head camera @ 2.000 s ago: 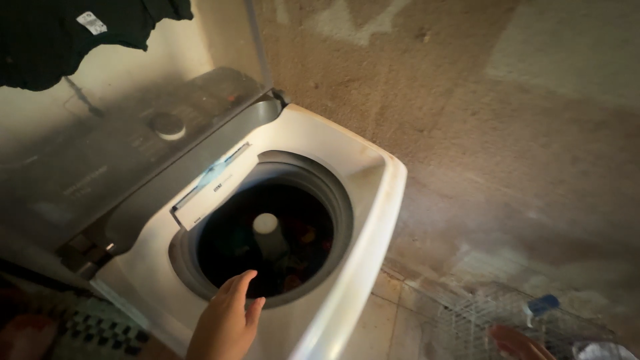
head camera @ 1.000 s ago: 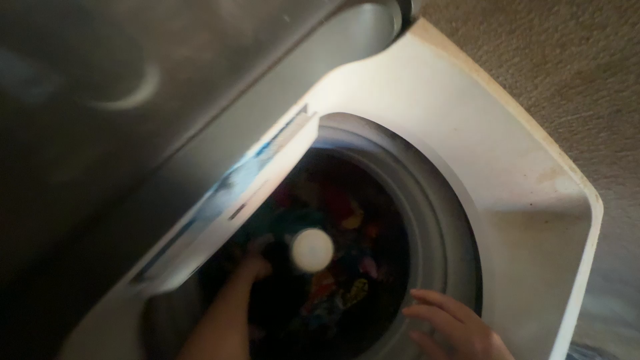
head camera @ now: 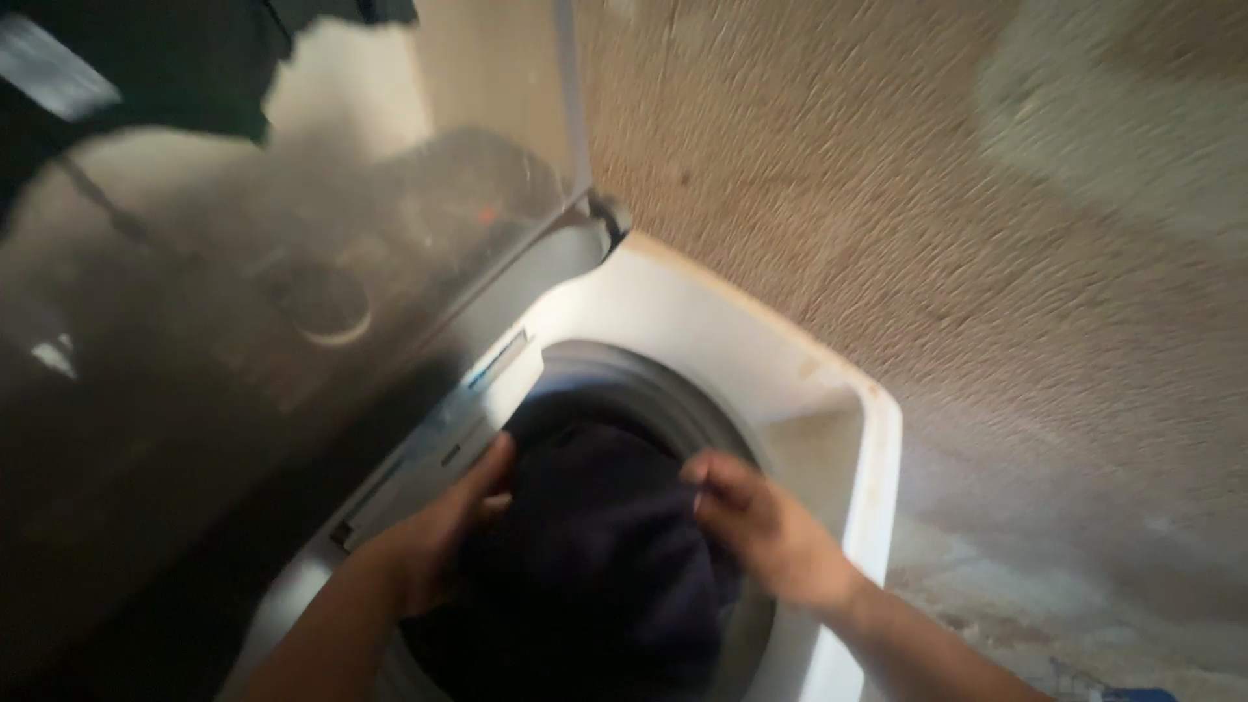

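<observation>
A dark cloth garment [head camera: 604, 546] is stretched between both hands over the round tub opening of a white top-loading washing machine [head camera: 682, 302]. My left hand [head camera: 458, 526] holds its left side, close to the white dispenser panel [head camera: 487, 409]. At the garment's right edge, my right hand [head camera: 746, 522] pinches the fabric between thumb and fingers. The cloth hides most of the tub and whatever lies inside. Blur softens the fingertips.
The raised see-through lid [head camera: 322, 283] stands at the left, with a dark cloth [head camera: 185, 58] visible at the upper left. A rough wall [head camera: 829, 175] rises beyond the machine. Part of a blue object [head camera: 1141, 694] shows at the lower right.
One second ago my left hand was down in the tub and my right was at its rim; now both hold the dark garment above the opening. The view has shifted.
</observation>
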